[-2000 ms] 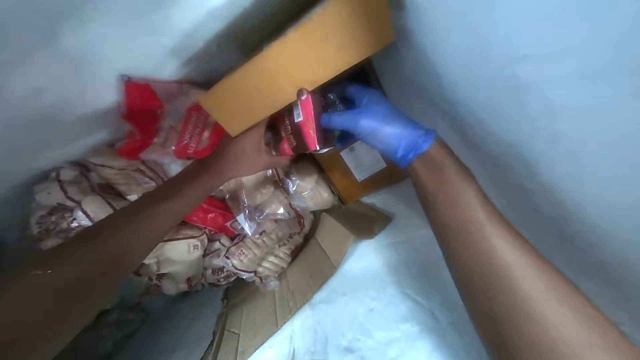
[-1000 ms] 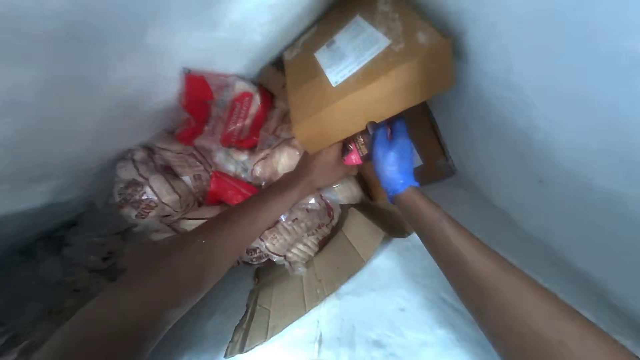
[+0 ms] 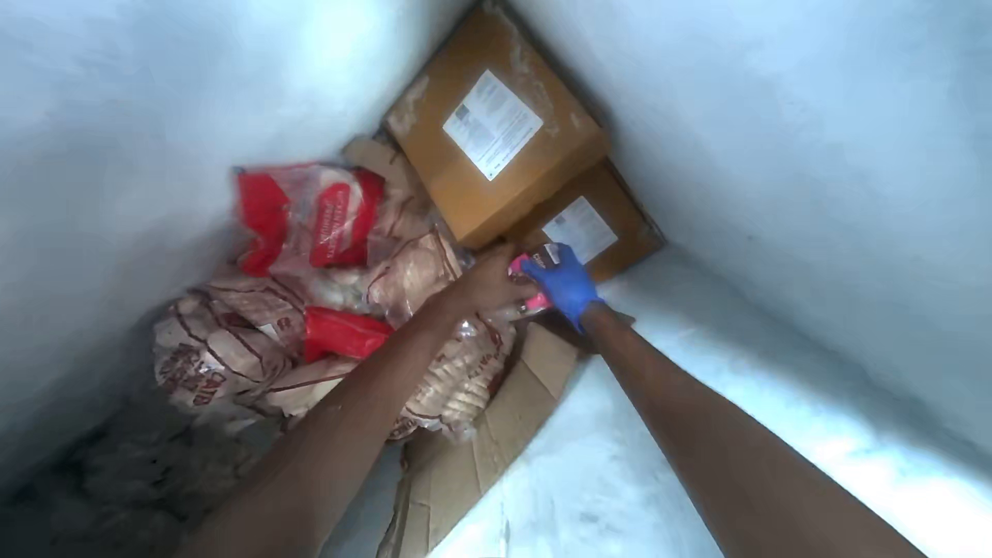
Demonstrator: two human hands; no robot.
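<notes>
My right hand (image 3: 568, 285), in a blue glove, is closed on a small dark-and-pink package (image 3: 545, 256) in front of the lower cardboard box (image 3: 620, 232). Bare, my left hand (image 3: 496, 280) touches the package from the left side; whether its fingers grip it cannot be told. Another bit of pink packaging (image 3: 536, 302) shows just below, between the hands. The upper cardboard box (image 3: 430, 128), with a white label on top, rests on the lower one, just beyond my hands.
Clear bags of pale food (image 3: 225, 341) are heaped at left, with a red-and-clear bag (image 3: 333, 221) behind and a red packet (image 3: 345, 333) among them. A torn cardboard flap (image 3: 496, 434) curves below. Frosty white walls (image 3: 775, 116) enclose everything.
The upper box, tilted up two seconds ago, now lies flatter over the lower box. Both hands remain at the small package by the boxes. The view has shifted and sits farther back.
</notes>
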